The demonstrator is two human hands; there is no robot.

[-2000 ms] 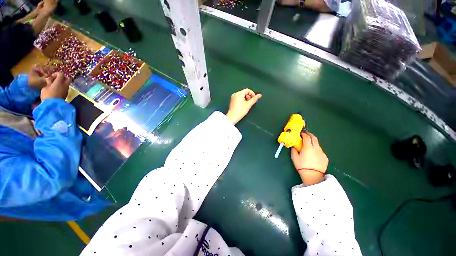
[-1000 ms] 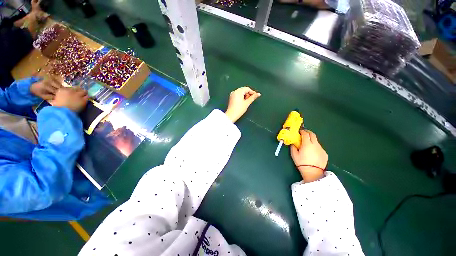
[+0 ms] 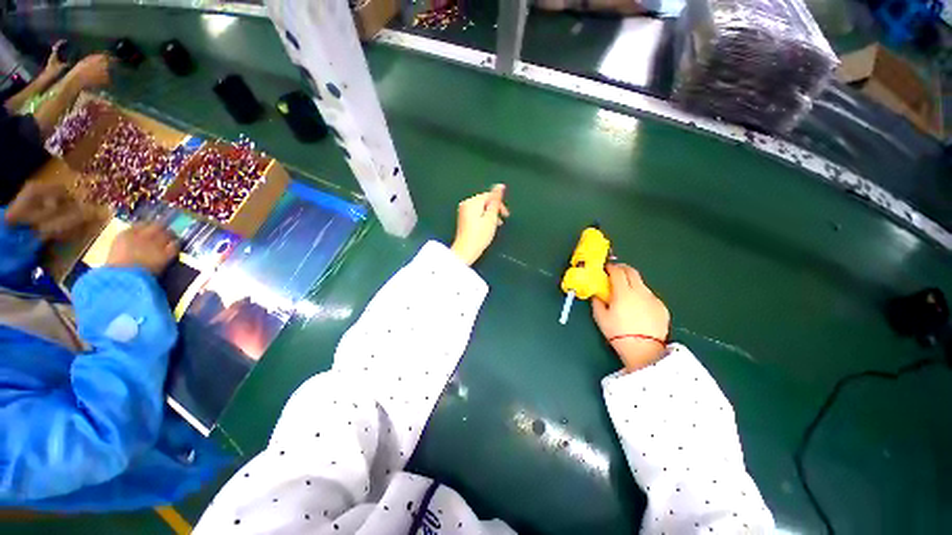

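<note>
My right hand (image 3: pixel 633 313) is closed around a yellow hot glue gun (image 3: pixel 589 263), with the dark nozzle pointing away from me. A whitish glue stick (image 3: pixel 567 307) sticks out of its rear. My left hand (image 3: pixel 480 224) is over the green bench to the left of the gun, fingers curled together, with nothing visible in them. A black housing (image 3: pixel 919 313) stands at the far right. More black housings (image 3: pixel 303 116) stand at the upper left behind the white post.
A perforated white post (image 3: pixel 350 115) rises left of my left hand. A co-worker in blue sleeves (image 3: pixel 125 324) works at the left by cardboard trays (image 3: pixel 256 204) of small parts and a glossy printed mat (image 3: pixel 303 246). A black cord (image 3: pixel 825 408) curves at the right. Plastic-wrapped stacks (image 3: pixel 746 63) stand behind the rail.
The view has shifted, so the bench scene sits further left. The black housings have moved rightward relative to the bench. My left fingers have changed pose slightly; the glue gun stays in my right hand.
</note>
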